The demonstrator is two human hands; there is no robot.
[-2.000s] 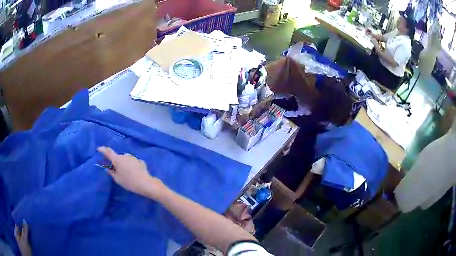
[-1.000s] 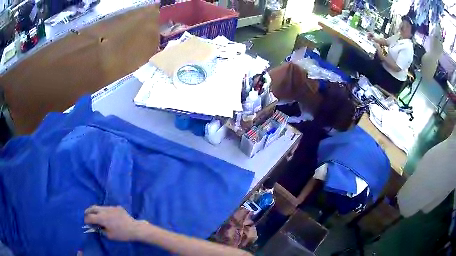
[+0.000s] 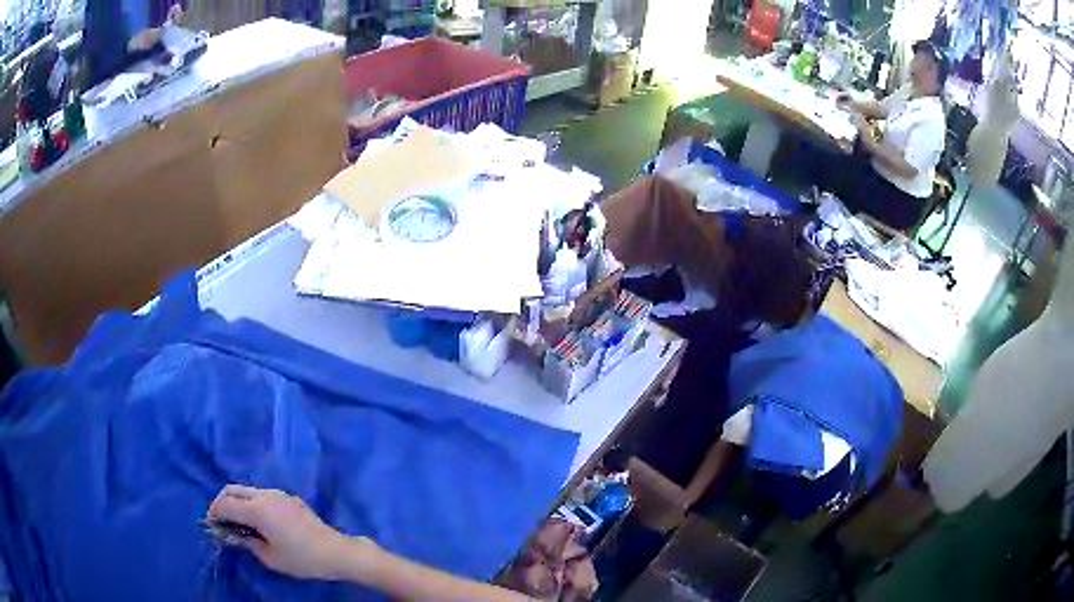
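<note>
A large blue garment (image 3: pixel 400 459) lies spread and wrinkled over the near left part of the table (image 3: pixel 277 276). My right hand (image 3: pixel 269 529) rests low over the cloth with its fingers curled around small dark thread snips (image 3: pixel 233 533); the metal tips are blurred. The garment's front corner reaches the table's right edge. My left hand is not in view.
Stacked papers (image 3: pixel 471 253) with a tape roll (image 3: pixel 422 219) lie at the table's far end, beside a box of small supplies (image 3: pixel 595 341). Open cartons (image 3: pixel 695 564) stand below the right edge. A person in blue (image 3: pixel 813 400) bends nearby; another sits at a far table (image 3: pixel 913 135).
Since two seconds ago my right hand has moved down and nearer across the cloth with the snips. My left hand has left the picture. The person in blue remains bent over.
</note>
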